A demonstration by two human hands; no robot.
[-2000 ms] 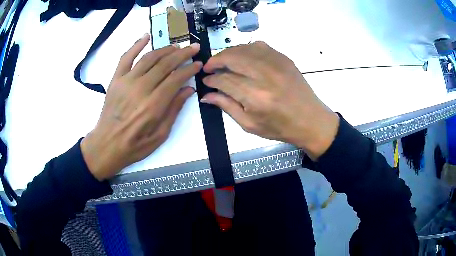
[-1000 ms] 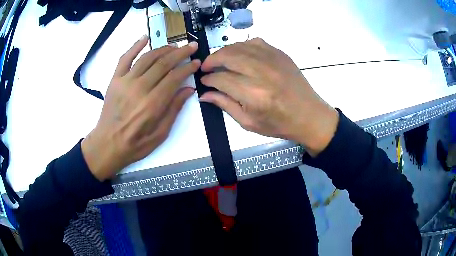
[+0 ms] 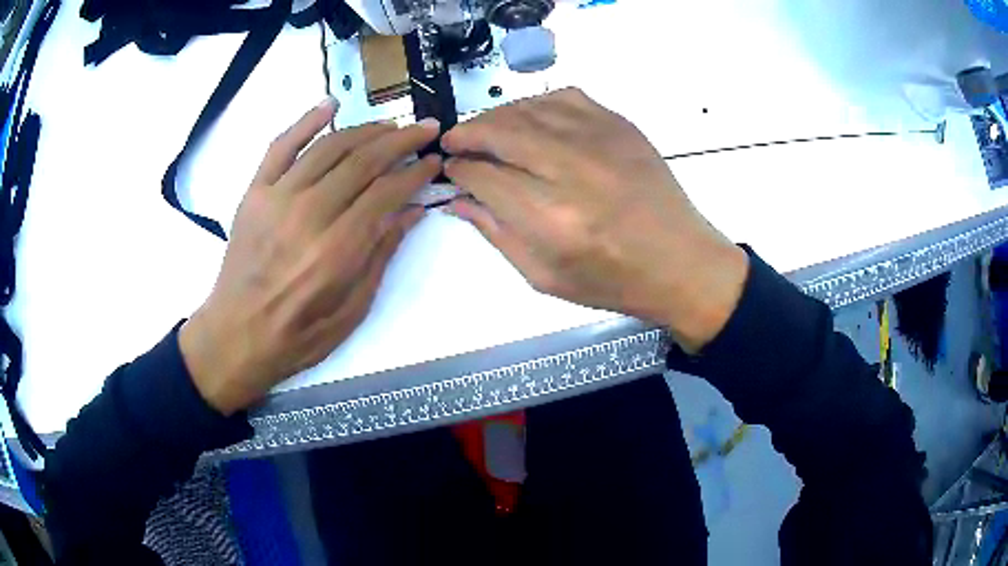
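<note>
A black strip (image 3: 434, 97) runs from under the presser foot (image 3: 432, 69) toward me and ends between my fingertips. My left hand (image 3: 321, 238) lies on its left side, fingers apart, fingertips at the strip's edge. My right hand (image 3: 586, 210) lies on its right side, fingers bent, fingertips at the strip. Neither hand visibly closes around it; the fingers partly hide it. A tan guide block (image 3: 386, 69) sits just left of the foot. The needle tip is too small to tell.
A heap of black strips (image 3: 166, 31) lies at the back left, with one strip looping toward my left hand. More black strips (image 3: 22, 188) line the left edge. A printed tape measure (image 3: 464, 392) runs along the front edge. A pale grey knob (image 3: 528, 49) is right of the foot.
The black strip has moved away from me under the foot; its near end, earlier over the table's front edge, is now at my fingertips. My hands have stayed almost in place.
</note>
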